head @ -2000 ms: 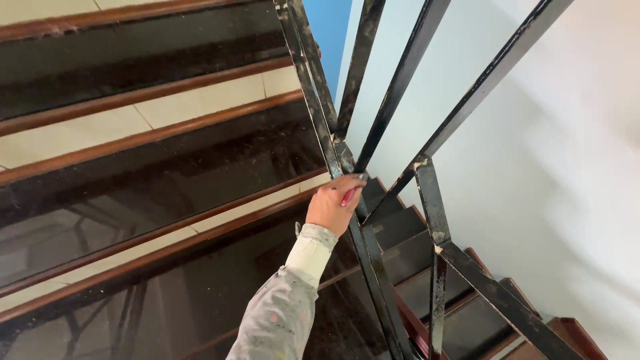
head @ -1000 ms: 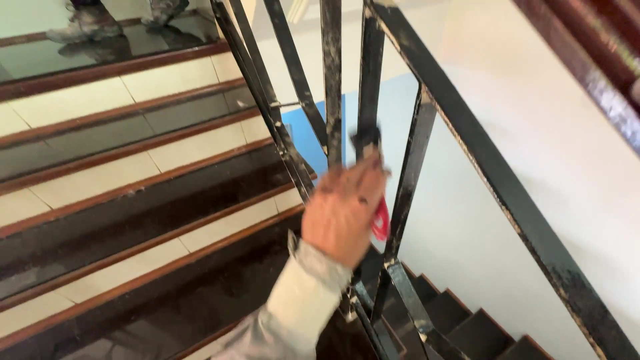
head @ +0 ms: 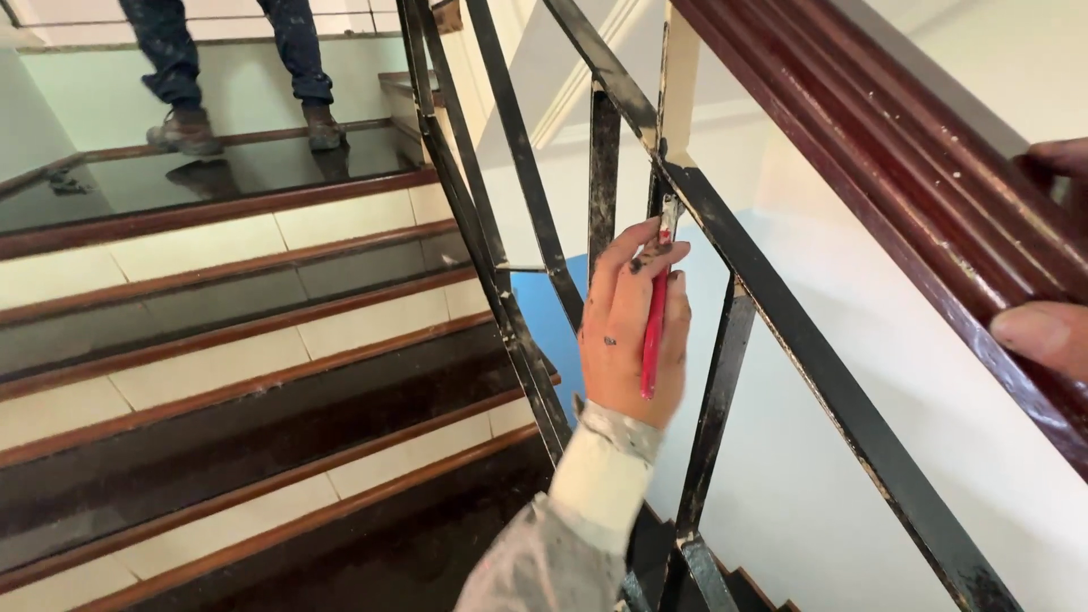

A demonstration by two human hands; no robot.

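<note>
My left hand [head: 633, 323], marked with dark paint, holds a slim paintbrush with a red handle [head: 653, 340]. The brush's pale, paint-smeared head points up and is at the black metal railing [head: 765, 289], just under its sloping flat bar, beside an upright. Bare or scuffed patches show on parts of the metal. At the right edge my right hand [head: 1041, 336] is partly in view, its thumb and a fingertip on opposite sides of the dark red wooden handrail [head: 918, 187]; the rest of it is cut off.
Dark stair treads [head: 340, 395] with brown edges and cream tiled risers [head: 204, 340] rise at left. Another person's legs and work boots [head: 187, 132] are on the landing above. More steps [head: 654, 531] descend beyond the railing, beside a pale wall [head: 850, 433].
My left hand with the brush has moved higher along the railing. The other person's legs and my right hand on the handrail have come into view. The view has shifted considerably.
</note>
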